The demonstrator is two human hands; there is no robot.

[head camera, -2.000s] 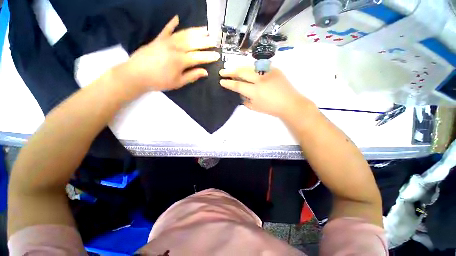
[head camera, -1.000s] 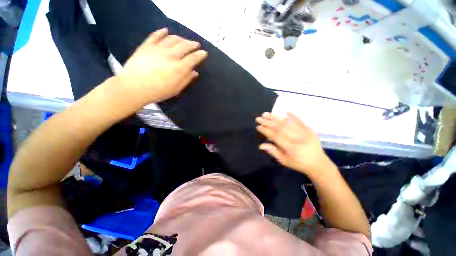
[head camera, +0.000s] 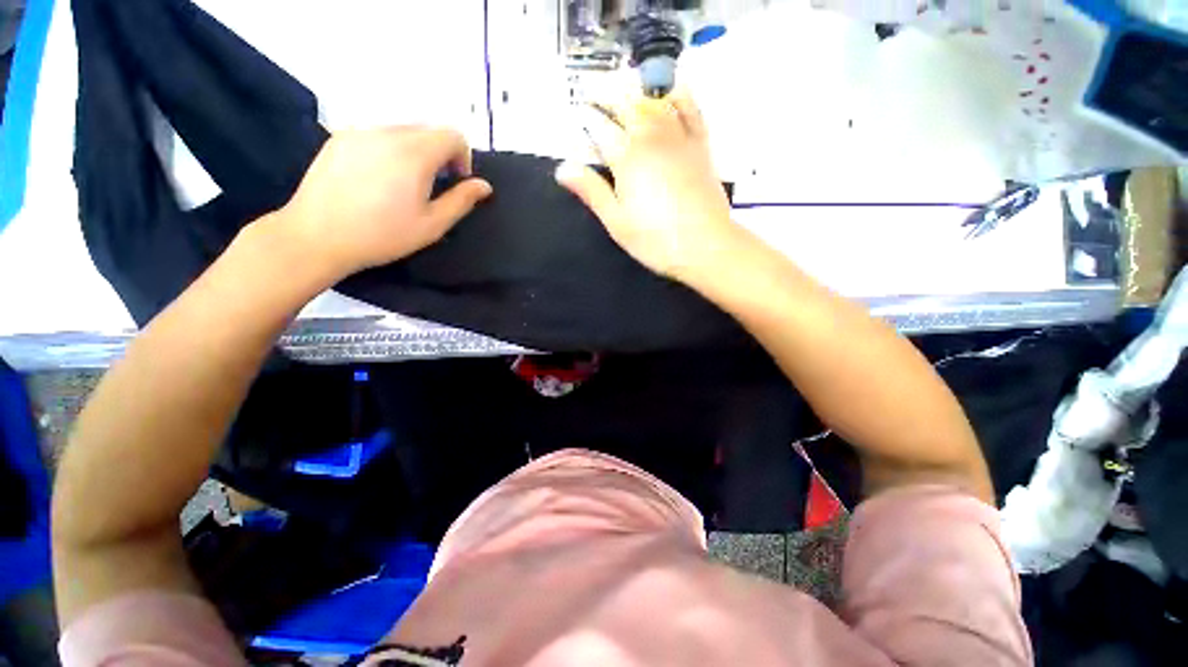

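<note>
A black fabric panel (head camera: 534, 280) lies on the white machine table, its front part at the table's front edge. My left hand (head camera: 384, 196) is on its left part, with fingers curled and thumb at the fabric's upper edge; it seems to pinch the edge. My right hand (head camera: 658, 176) rests on its upper right part with fingers spread, just below the round knob (head camera: 657, 68). More black fabric (head camera: 235, 117) trails to the upper left. The presser foot area (head camera: 593, 33) shows at the top, partly cut off.
Thread snips (head camera: 1001, 209) lie on the table (head camera: 860, 248) at right. The measuring tape (head camera: 391, 345) runs along the front edge. Blue bins (head camera: 345, 606) are below left. A person's pale sleeve (head camera: 1094, 430) is at far right, near dark fabric.
The panel has been turned and shifted up from over the table's edge towards the machine. My right hand has moved up and left onto it. My left hand has moved slightly left and down, fingers now curled.
</note>
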